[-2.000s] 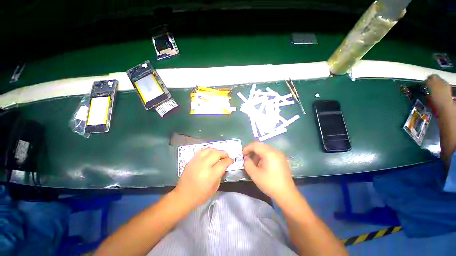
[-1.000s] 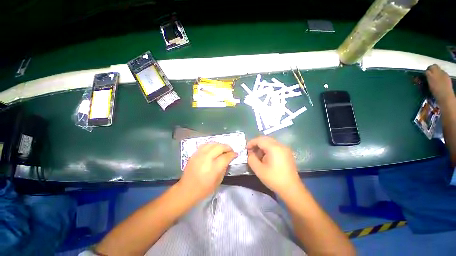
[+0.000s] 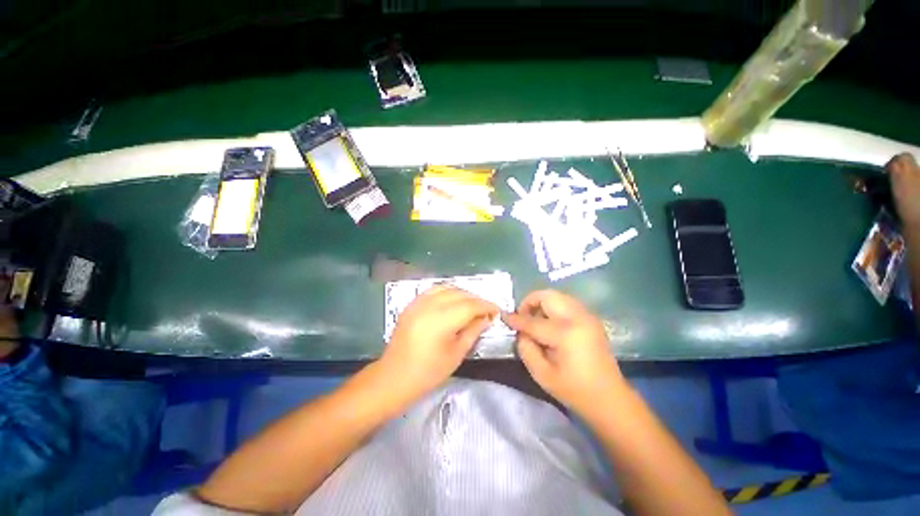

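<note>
A white, patterned flat rectangle (image 3: 403, 293), a sticker sheet or a module in glare, lies at the bench's front edge. My left hand (image 3: 436, 333) rests over its middle, thumb and forefinger pinched at its right part. My right hand (image 3: 561, 341) is at its right end, thumb and forefinger pinched close to the left fingertips. Whatever sits between the fingertips is too small to tell. A brown-grey strip (image 3: 395, 269) lies just beyond the rectangle.
Beyond lie orange-amber strips (image 3: 453, 195), a heap of white strips (image 3: 570, 224), tweezers (image 3: 630, 185), a black phone (image 3: 705, 254) and two part-assembled phones (image 3: 238, 199). A white rail (image 3: 444, 138) edges the conveyor. Another person's hand (image 3: 904, 186) is at far right.
The camera view has shifted, so the bench things appear further right. My right fingertips have come in to meet my left fingertips over the rectangle's right end.
</note>
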